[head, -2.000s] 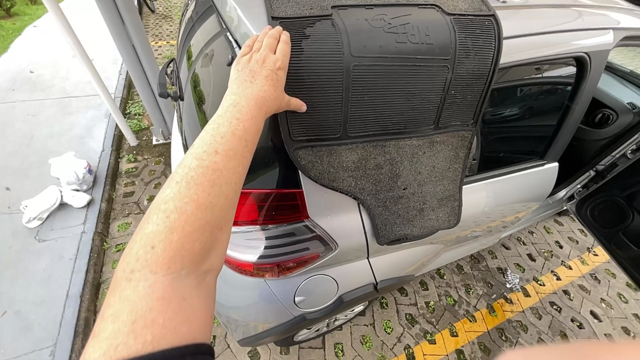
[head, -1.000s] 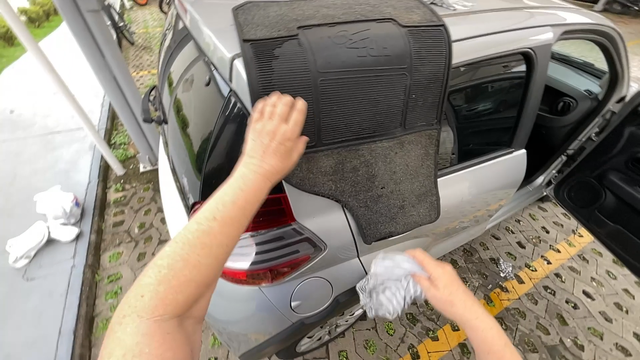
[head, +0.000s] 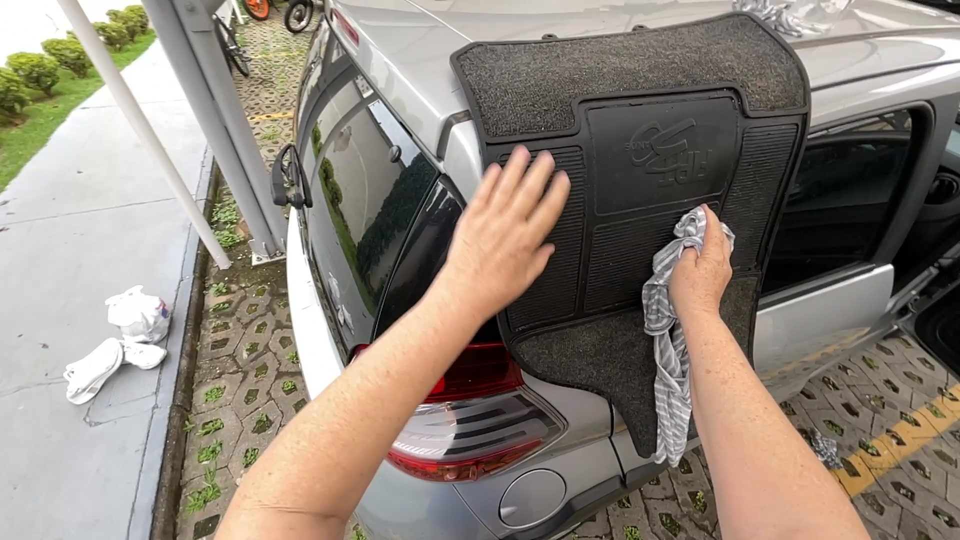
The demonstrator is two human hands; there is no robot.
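Observation:
A dark car floor mat (head: 660,154) of carpet and ribbed rubber hangs over the roof edge and rear side of a silver car (head: 817,322). My left hand (head: 506,232), slightly blurred, is at the mat's left part with fingers spread and nothing held; whether it touches the rubber is unclear. My right hand (head: 701,274) grips a grey-and-white striped cloth (head: 671,375) against the middle right of the mat. The cloth's lower end dangles over the carpeted part. Below the mat are the tail light (head: 480,427) and the round fuel flap (head: 532,497).
On the walkway at left lie a white plastic bag (head: 140,315) and white shoes (head: 94,369). A grey metal post (head: 225,127) stands behind the car. Crumpled clear plastic (head: 795,15) rests on the roof. At right a car door (head: 937,330) stands open above the paving.
My right hand has come up from below the mat with the cloth and is now at the ribbed rubber. My left hand stays near the mat's left side. The view has shifted.

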